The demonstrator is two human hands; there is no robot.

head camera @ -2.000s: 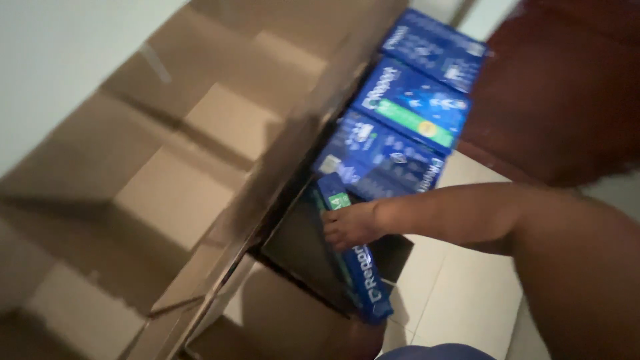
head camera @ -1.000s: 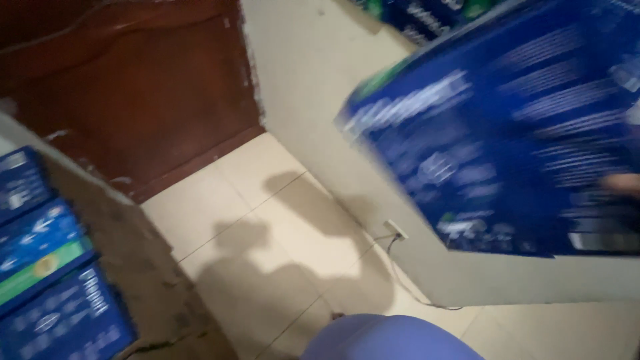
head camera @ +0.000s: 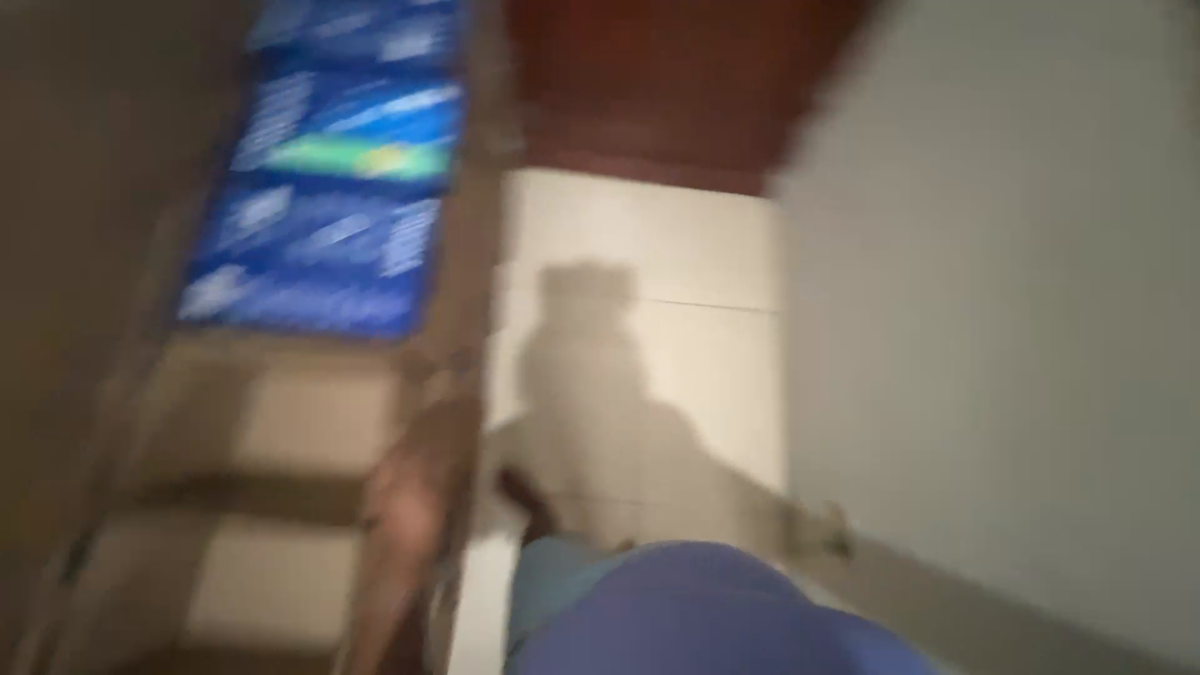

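Observation:
Blurred by motion, my left hand (head camera: 408,502) is low in the view, at the right edge of a cardboard carton (head camera: 469,225). Its fingers are too smeared to tell whether they grip the edge or only touch it. Just beyond the hand, several blue printed boxes (head camera: 323,258) lie in a row in the carton, one with a green band. Nearer to me, the carton has bare cardboard compartments beside the hand. My right hand is out of view.
Pale floor tiles (head camera: 647,244) with a shadow across them run along the carton's right side. A dark red door (head camera: 675,84) is at the far end, and a light wall (head camera: 994,309) rises on the right. Blue-purple clothing (head camera: 694,609) fills the bottom middle.
The view has swung back to the carton. The blue box seen large at the right one second ago, with a finger on it, is out of view. My left hand has come into view.

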